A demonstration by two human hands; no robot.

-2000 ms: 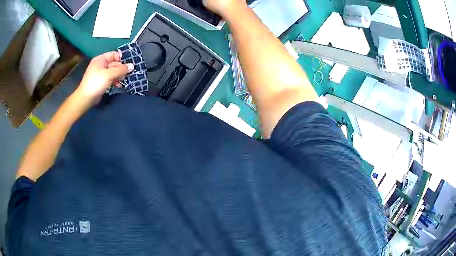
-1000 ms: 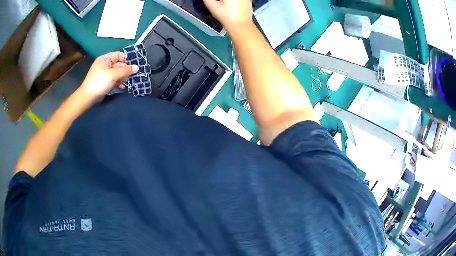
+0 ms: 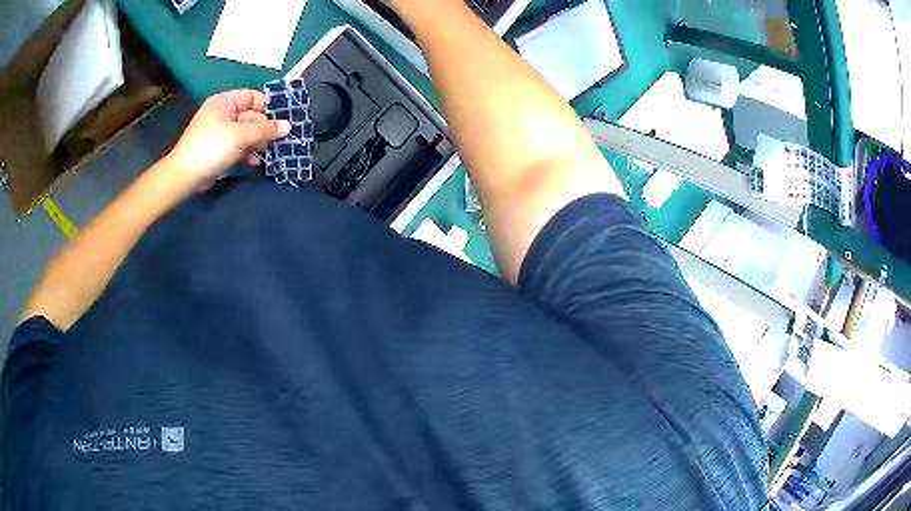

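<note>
My left hand [image 3: 235, 130] holds a small accessory sheet [image 3: 290, 130] of dark squares in a pale grid, pinched between thumb and fingers. The sheet hangs over the left side of an open white gift box [image 3: 432, 182] with a black moulded tray. In the tray lie a black power adapter [image 3: 396, 126] and a bundled cable [image 3: 357, 168]; the round recess [image 3: 328, 108] is partly covered by the sheet. My right arm reaches over a second box [image 3: 506, 18] at the top edge. My right hand is cut off by the top edge.
A brown carton [image 3: 150, 105] with a white item inside stands at the left. A white card [image 3: 256, 32] lies on the green bench. A dark-framed flat rectangle [image 3: 571, 50] lies right of my right arm. White dividers and another gridded sheet [image 3: 802, 178] are further right.
My right hand has moved up out of the picture. My left hand and its sheet have shifted slightly right and up. The boxes and card appear slightly further right and up.
</note>
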